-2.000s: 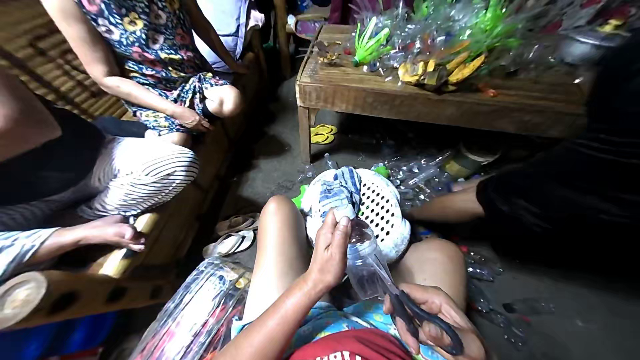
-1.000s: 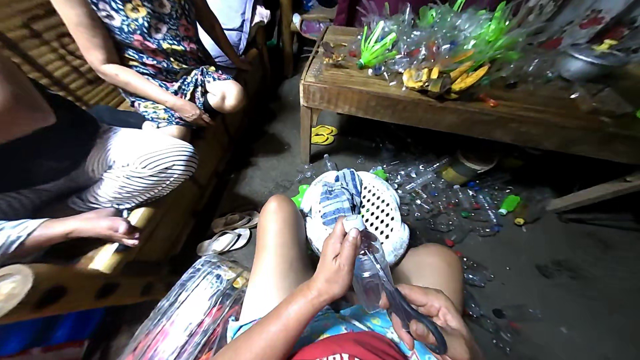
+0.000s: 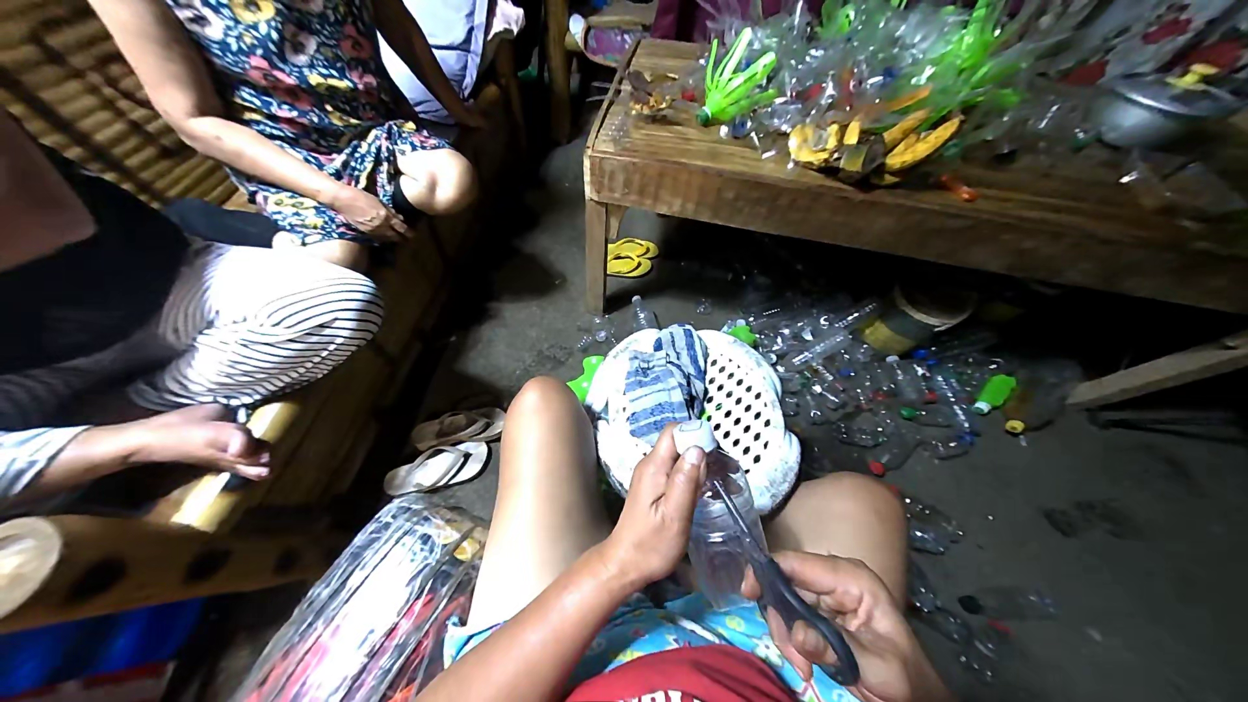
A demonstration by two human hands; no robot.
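Note:
My left hand (image 3: 658, 512) grips a clear plastic bottle (image 3: 720, 546) near its white cap (image 3: 694, 436). Dark-handled scissors (image 3: 795, 604) are in my right hand (image 3: 838, 609), with the blades lying along the bottle's upper side; whether they cut into it, I cannot tell. The bottle is above my lap, its cap pointing forward. Beyond my hands, between my knees, stands a white perforated plastic stool or basket (image 3: 749, 390) with a padded-looking rim, and a blue striped cloth (image 3: 663, 385) lies over it.
A wooden table (image 3: 682, 190) holds cut plastic bottles, banana peels (image 3: 916, 146) and a metal pot (image 3: 1160, 112). Many bottles (image 3: 916, 390) litter the floor at right. Two people sit on a bamboo bench at left. Slippers (image 3: 439, 468) and a clear plastic bundle (image 3: 380, 604) lie by my left leg.
The dark-clothed person seen at the right two seconds ago is out of view. My left hand stays on the bottle; the scissors in my right hand have shifted slightly against it.

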